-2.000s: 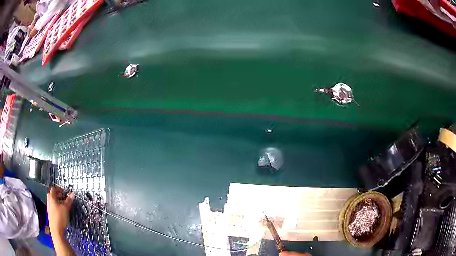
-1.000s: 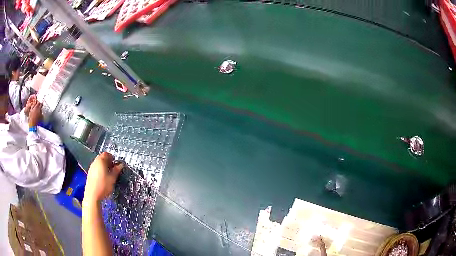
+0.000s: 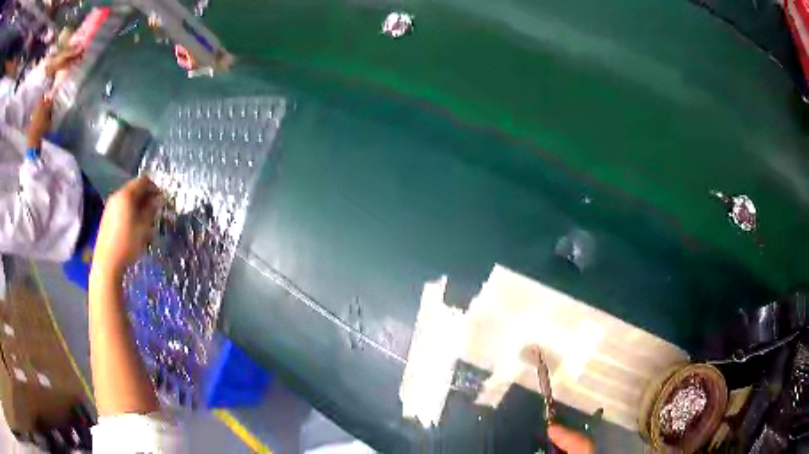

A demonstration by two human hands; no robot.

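My left hand (image 3: 133, 217) is over the left side of the clear blister tray (image 3: 226, 133), fingertips bent together at its filled pockets; blur hides whether they hold a part. The tray's far pockets look empty, the nearer ones hold small dark and shiny parts. My right hand (image 3: 569, 438) is at the bottom edge, partly cut off, and holds the soldering iron (image 3: 545, 390). The iron's tip is over the cream tape pad (image 3: 585, 346). A brownish-yellow tub (image 3: 655, 417) with a silvery mass stands at the pad's right end.
Silvery round pieces lie on the green mat (image 3: 399, 168) at the back and right. A grey bar (image 3: 191, 35) reaches in at upper left. A coworker in a white coat (image 3: 44, 199) sits at left. Black equipment (image 3: 772, 372) is at lower right. A blue object (image 3: 235, 377) is below the tray.
The camera view has turned left, then tilted down. My left hand stays at the tray, with its fingers slightly shifted. My right hand shows more than one second ago, still with the iron at the pad.
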